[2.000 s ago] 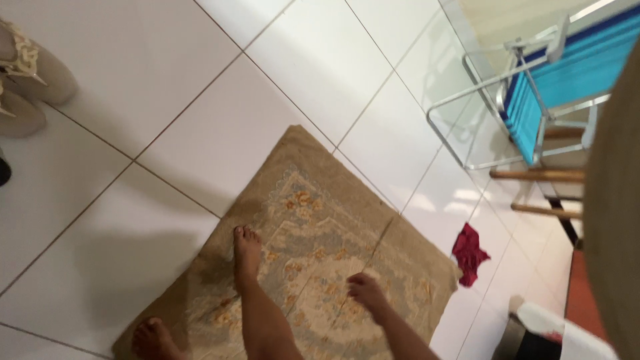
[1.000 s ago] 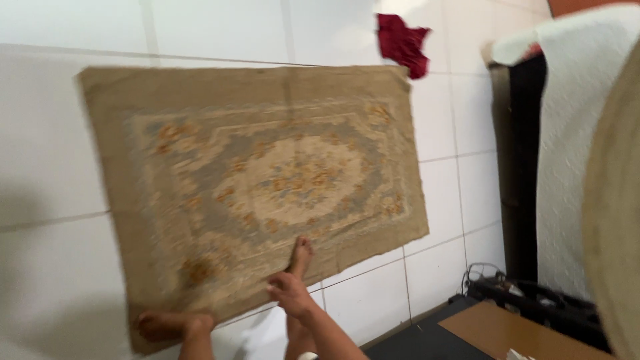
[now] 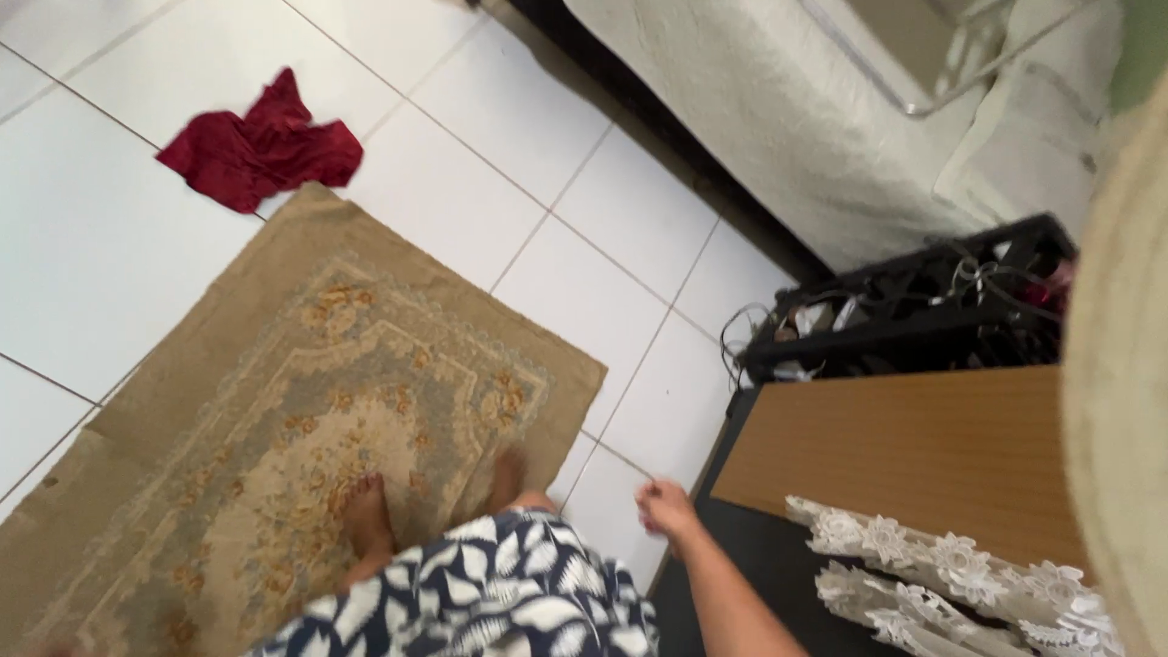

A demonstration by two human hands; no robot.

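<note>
My right hand (image 3: 666, 509) hangs over the white floor tiles beside the dark edge of a wooden-topped piece of furniture, its fingers loosely curled; whether anything is in it is not clear. My left hand is out of view. Below me a beige floral rug (image 3: 265, 411) lies flat, with my bare feet (image 3: 368, 511) on it. A crumpled dark red cloth (image 3: 260, 146) lies on the tiles, against or just beyond the rug's far corner. A navy and white leaf-print garment (image 3: 511, 584) covers my upper legs.
At right stands a wood-topped surface (image 3: 894, 447) with white lace cloth (image 3: 967, 557) on it. Behind it are a black rack (image 3: 912, 283) holding cables and small items, and a white-covered piece of furniture (image 3: 757, 109). A blurred beige edge (image 3: 1118, 383) blocks the far right.
The view has swung strongly toward the furniture. The foot that was at the rug's edge a second ago now stands further in on it. My right hand has moved off the rug area toward the furniture.
</note>
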